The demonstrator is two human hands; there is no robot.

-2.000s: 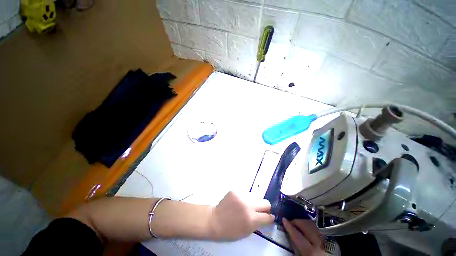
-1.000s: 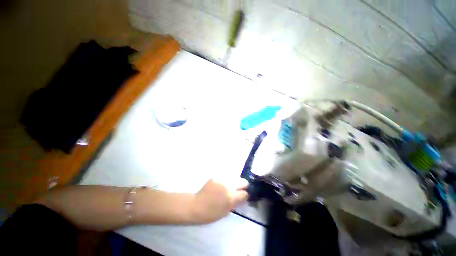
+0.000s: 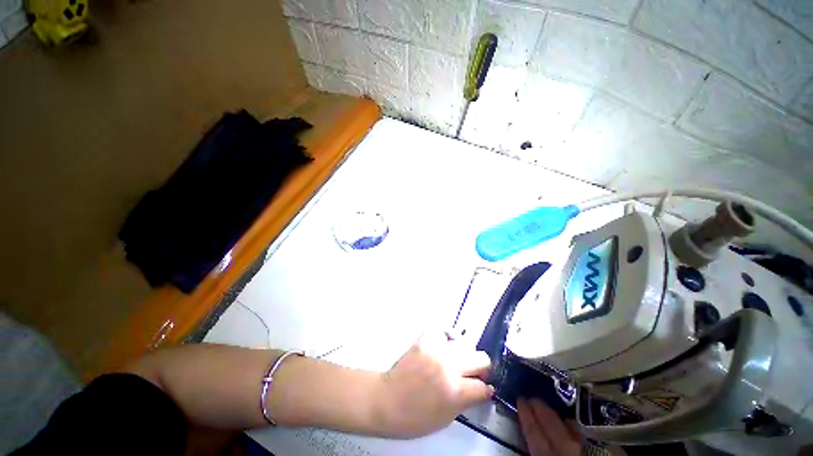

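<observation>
A dark narrow band piece curves out from behind the sewing machine head and runs down to the needle area. My left hand pinches the dark cloth with thumb and forefinger just left of the needle area. My right hand is low at the bottom edge, partly cut off, with its fingertips on the dark cloth under the machine head. Whether its fingers grip the cloth is hidden. The needle and presser foot are mostly hidden by the head.
A blue paddle-shaped lamp lies beside the machine. A small round dish is on the white table. A stack of black cut pieces lies on the orange-edged ledge. A screwdriver stands against the brick-pattern wall.
The view swung and came back. My right hand, not visible one second ago, shows again under the machine head. My left hand is still at the cloth.
</observation>
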